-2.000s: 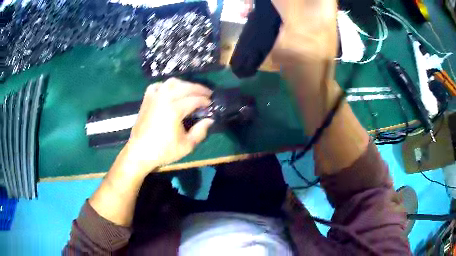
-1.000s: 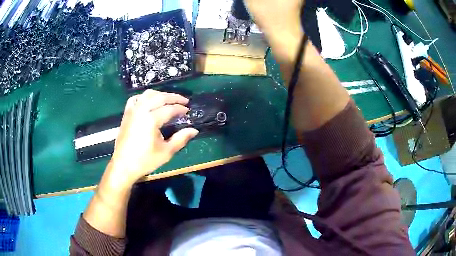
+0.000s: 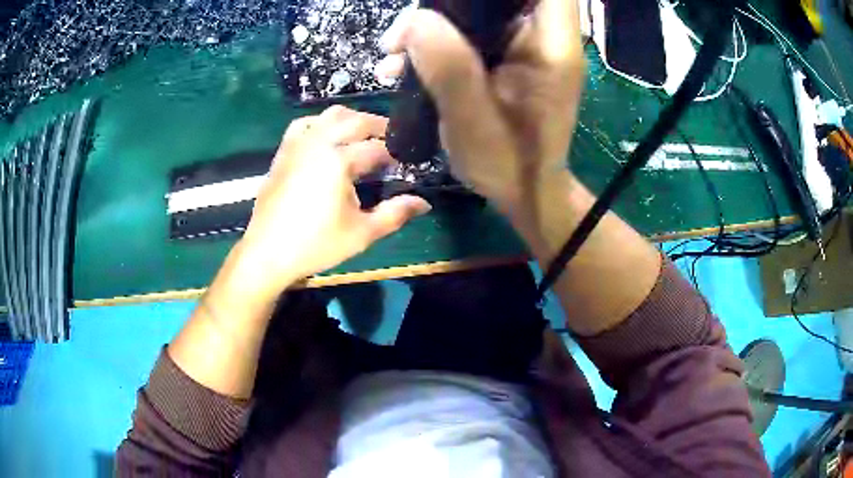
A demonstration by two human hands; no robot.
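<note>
The black fixture (image 3: pixel 201 224) lies on the green bench with a white strip (image 3: pixel 217 193) in its groove. My left hand (image 3: pixel 318 191) rests over the fixture's middle, fingers and thumb spread around silver fittings (image 3: pixel 416 172); whether it pinches anything there cannot be told. My right hand (image 3: pixel 510 112) holds the thick black electric screwdriver (image 3: pixel 413 121), pointed down at the fittings. The bit is hidden, and the fixture's right end is mostly covered by my right hand.
A black parts tray (image 3: pixel 341 56) of silver fittings stands at the back. A dark heap (image 3: pixel 122 47) lies back left, grey-black strips (image 3: pixel 42 219) at the left edge. A slim black tool (image 3: pixel 786 154) and white power strip (image 3: pixel 812 140) are at right. The driver cord (image 3: pixel 617 182) crosses my right forearm.
My right hand has come back with the screwdriver from the feeder at the back to above the fixture. My left hand stays at the fixture. The whole view has shifted.
</note>
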